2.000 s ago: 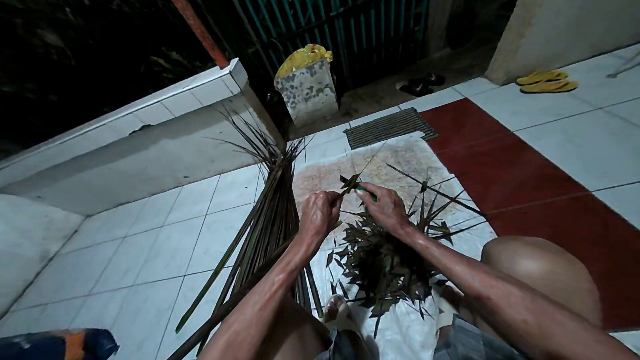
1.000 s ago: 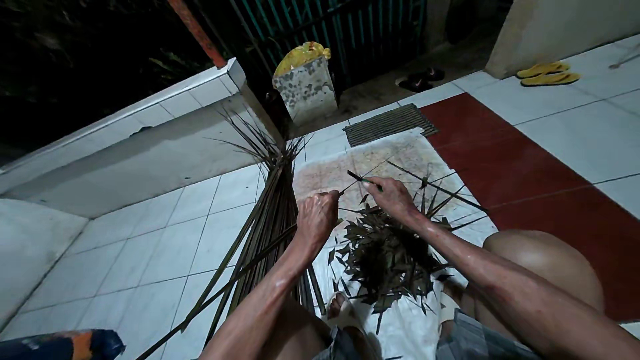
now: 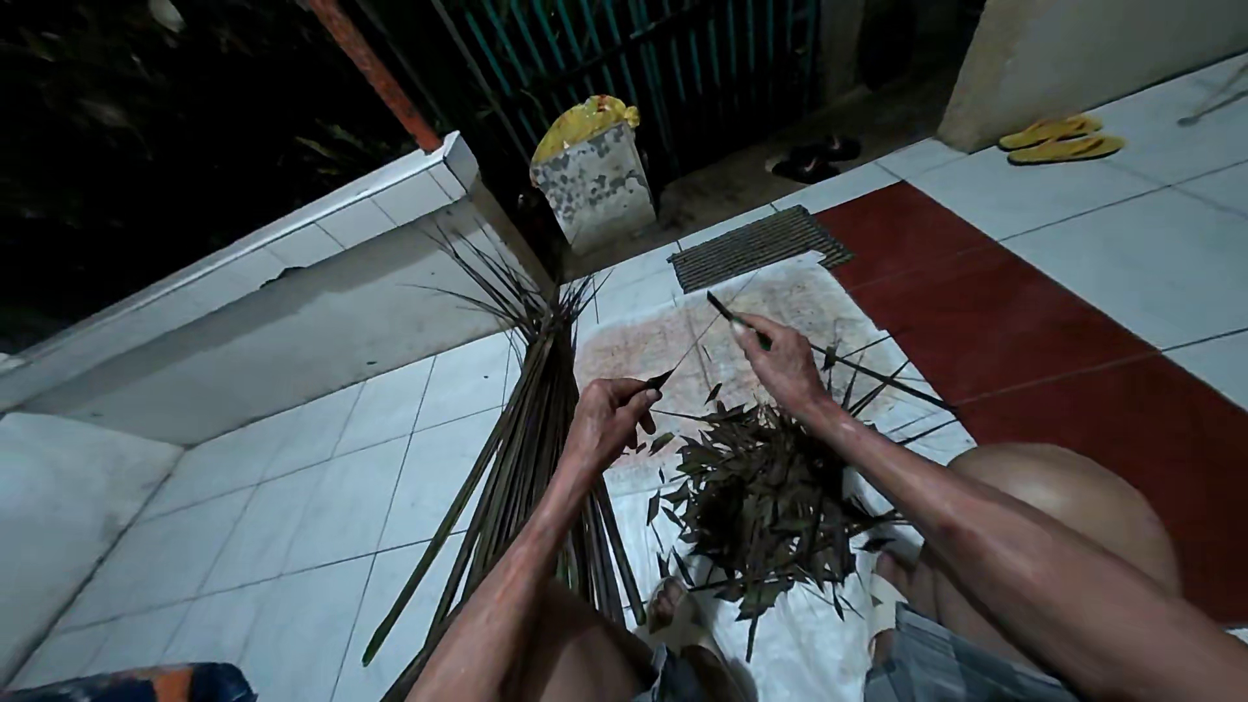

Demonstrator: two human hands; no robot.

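My left hand (image 3: pixel 611 414) pinches a dark palm leaflet (image 3: pixel 660 379), from whose tip a thin strand runs up to the right. My right hand (image 3: pixel 780 361) is closed around a knife (image 3: pixel 723 310) with a dark, narrow end pointing up and left; part of it is hidden in the fingers. Below both hands a heap of cut leaf pieces (image 3: pixel 770 497) lies on a stained white cloth (image 3: pixel 634 361). To the left of the heap rests a bundle of long palm leaflets (image 3: pixel 517 448), its thin tips fanned out toward the low wall.
My knees and feet flank the heap. A ribbed doormat (image 3: pixel 760 249) lies beyond the cloth, and a red tile strip (image 3: pixel 975 302) runs at the right. Yellow flip-flops (image 3: pixel 1063 141) lie farther right. A low wall (image 3: pixel 322 292) bounds the left; a block with a yellow cover (image 3: pixel 595 185) stands behind.
My hands, close together two seconds ago, are now apart, with the left lower and nearer me. The dark end of the tool in my right hand now points up and left.
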